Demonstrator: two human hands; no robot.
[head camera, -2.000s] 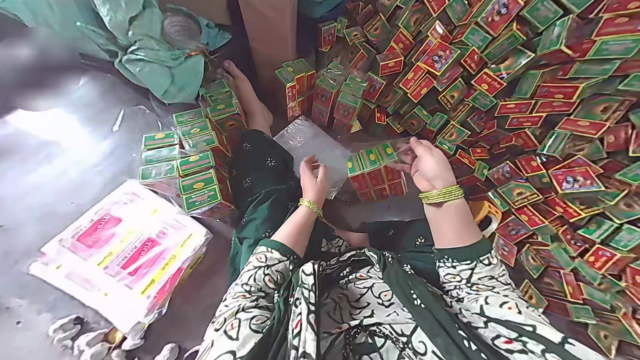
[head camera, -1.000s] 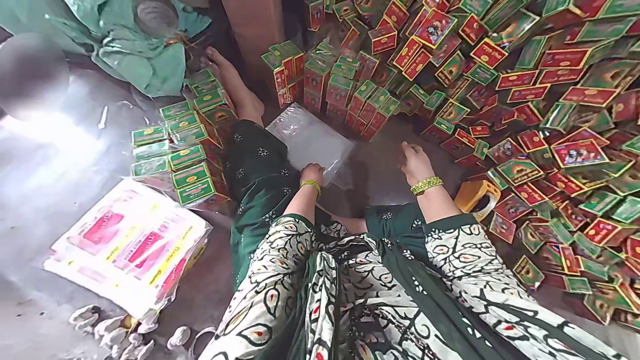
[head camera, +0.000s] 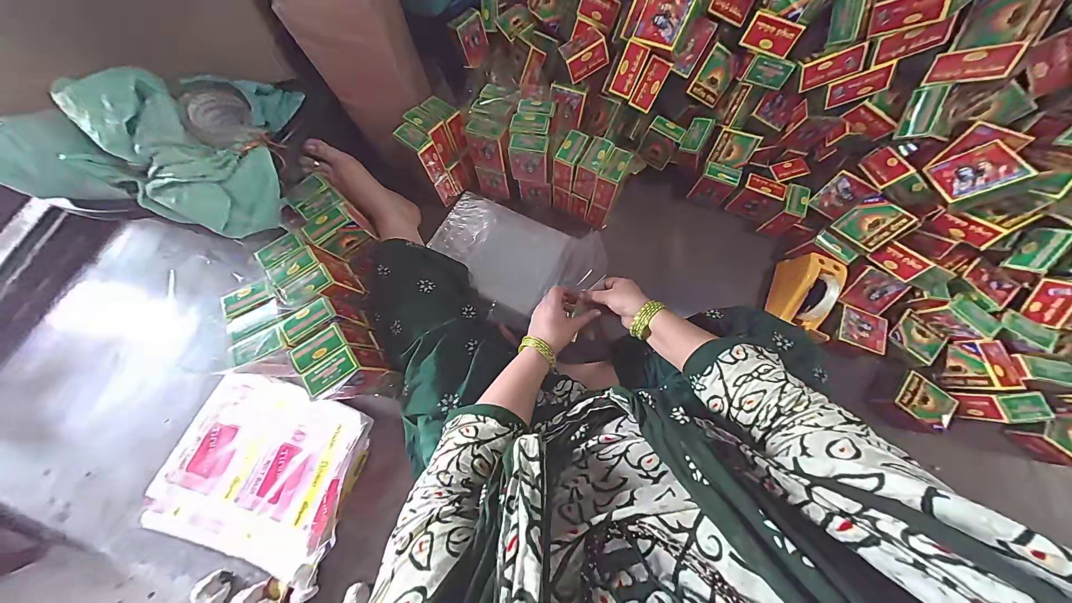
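Observation:
Clear plastic bags (head camera: 515, 251) lie in a flat stack on the floor between my legs. At the stack's near right corner, my left hand (head camera: 557, 318) and my right hand (head camera: 618, 300) nearly meet, both pinching the edge of a clear plastic bag (head camera: 590, 260). How far that bag is lifted off the stack I cannot tell. Just beyond the stack stand upright groups of red and green printed boxes (head camera: 532, 155), close together. No box is in either hand.
A large heap of loose boxes (head camera: 896, 167) spreads on the right, beside a yellow tape dispenser (head camera: 804, 293). On the left are wrapped box packs (head camera: 322, 360), printed plastic packaging (head camera: 251, 477) and green cloth sheeting (head camera: 176, 151). A pillar (head camera: 352, 67) stands ahead.
Two seconds ago a block of boxes stood by my right hand; a second ago it was with the upright groups beyond the stack. My hands, apart then, have come together at the bags.

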